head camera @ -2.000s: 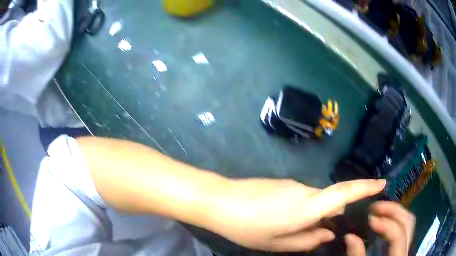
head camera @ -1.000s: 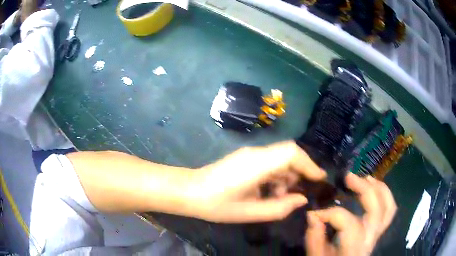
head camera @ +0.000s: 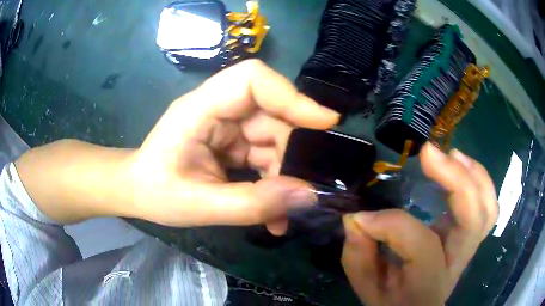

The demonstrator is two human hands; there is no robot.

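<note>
A glossy black display module with a bent orange flex tail is held up in front of me. My left hand grips it by its left side, thumb along the lower edge. A clear, shiny film hangs at the module's lower edge. My right hand is at lower right, thumb and a finger pinched at the film's edge, its other fingers raised apart. The exact fingertip contact is blurred.
A small pile of modules with orange tails lies at upper left. A ribbed row of black covers is top centre. Right of it stands a row of modules with green tabs. A white liner piece lies at right.
The view has shifted right and closer to the rows. The module and its orange tail now show clearly in my left hand. My right hand's upper fingers have spread away from the module.
</note>
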